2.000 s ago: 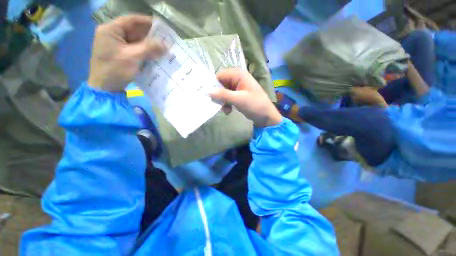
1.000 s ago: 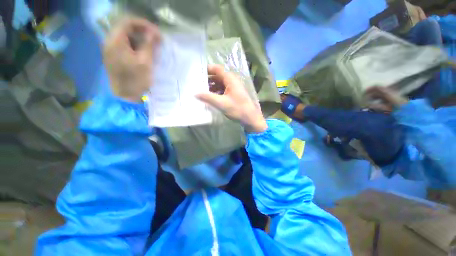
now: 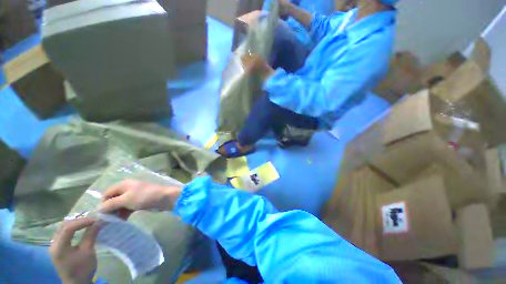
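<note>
A white printed form label (image 3: 130, 244) hangs curved below my hands at the lower left. My left hand (image 3: 76, 249) pinches its upper left edge. My right hand (image 3: 126, 198) is beside it, fingers closed at the label's upper edge. Behind the hands lies a grey-green wrapped parcel (image 3: 161, 224) with glossy clear tape; the hands and label hide part of it.
A crumpled grey-green sack (image 3: 66, 161) lies beyond my hands. A large wrapped carton (image 3: 111, 61) stands at upper left. A person (image 3: 327, 66) in blue sits ahead holding a sack. Flattened cartons (image 3: 416, 222) lie at right. Yellow label sheets (image 3: 256, 177) are on the floor.
The view has swung to the right, so my hands, the label and the parcel now show at the lower left. The label has gone from flat to curved, and my hands are closer together.
</note>
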